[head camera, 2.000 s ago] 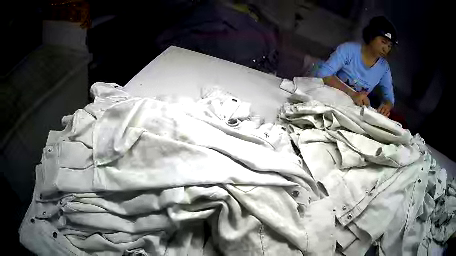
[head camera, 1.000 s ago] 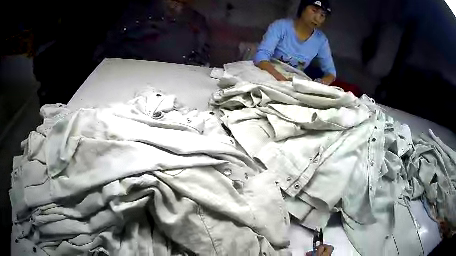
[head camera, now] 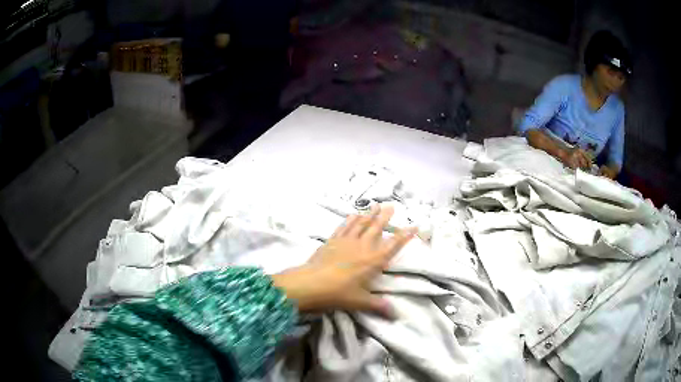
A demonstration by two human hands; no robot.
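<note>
My left hand point(head camera: 347, 268), in a green patterned sleeve, reaches in from the lower left. It is open, with its fingers spread and pointing up and to the right. It lies palm down on or just over the left heap of pale grey-white garments point(head camera: 433, 287); contact is hard to tell. The heap has loose folds and small dark metal buttons. A bunched part with a round button point(head camera: 363, 203) lies just beyond my fingertips. My right hand is not in view.
A second heap of pale garments point(head camera: 500, 231) lies on the right. The white table point(head camera: 321, 145) shows behind the heaps. A person in a blue top and dark cap point(head camera: 582, 112) sits across the table. A large pale bin point(head camera: 97, 164) stands at the left.
My left hand has come in over the left heap. The hand with the dark snips, seen at the bottom edge a second ago, is out of view. The view has swung left.
</note>
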